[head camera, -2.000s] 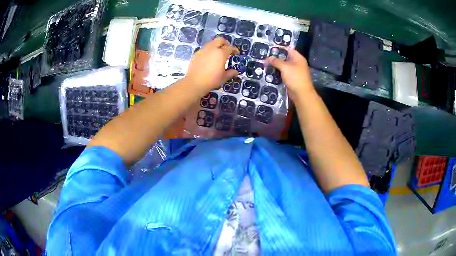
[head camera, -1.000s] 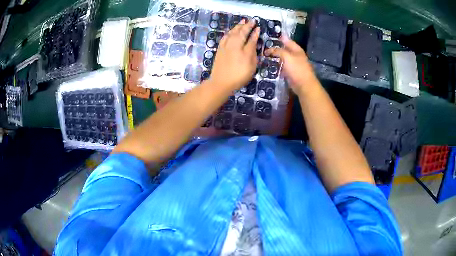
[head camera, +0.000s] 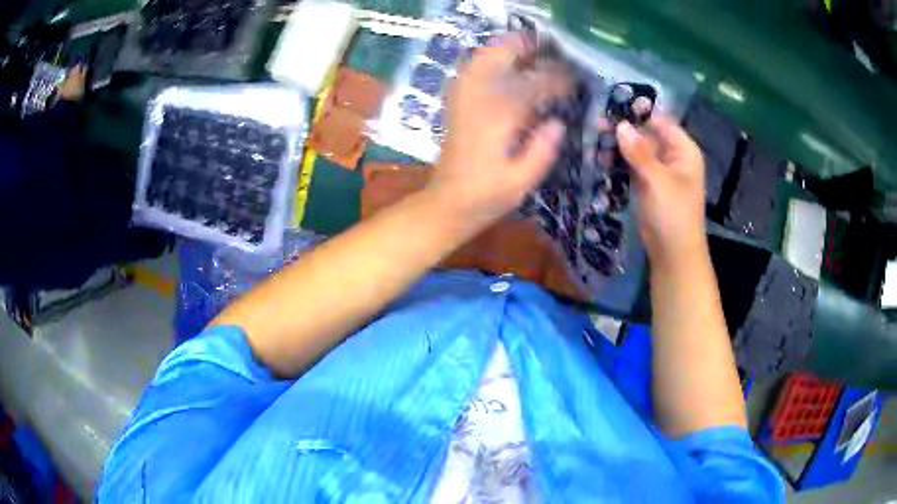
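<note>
My right hand (head camera: 664, 167) pinches a small black lens cover (head camera: 629, 102) with round holes between thumb and fingertips, raised at the right side of the clear blister tray (head camera: 414, 110). My left hand (head camera: 502, 128) is motion-blurred over the middle of the tray, fingers partly spread; whether it holds anything cannot be told. Black covers (head camera: 602, 234) show in the tray's pockets between and below the hands. Much of the tray is hidden by my left hand or blurred.
A stacked full tray (head camera: 218, 167) lies left, past yellow tape (head camera: 306, 187). Orange-brown plates (head camera: 344, 116) lie beside and under the working tray. A white box (head camera: 313, 41) is behind. Black fixture plates (head camera: 710, 148) are right. A red-orange crate (head camera: 805, 406) is lower right. Another person's hand (head camera: 72, 85) shows far left.
The view has turned, so the bench appears tilted. My right hand has lifted a black cover from the tray area. My left hand has moved and is blurred, its fingers more spread.
</note>
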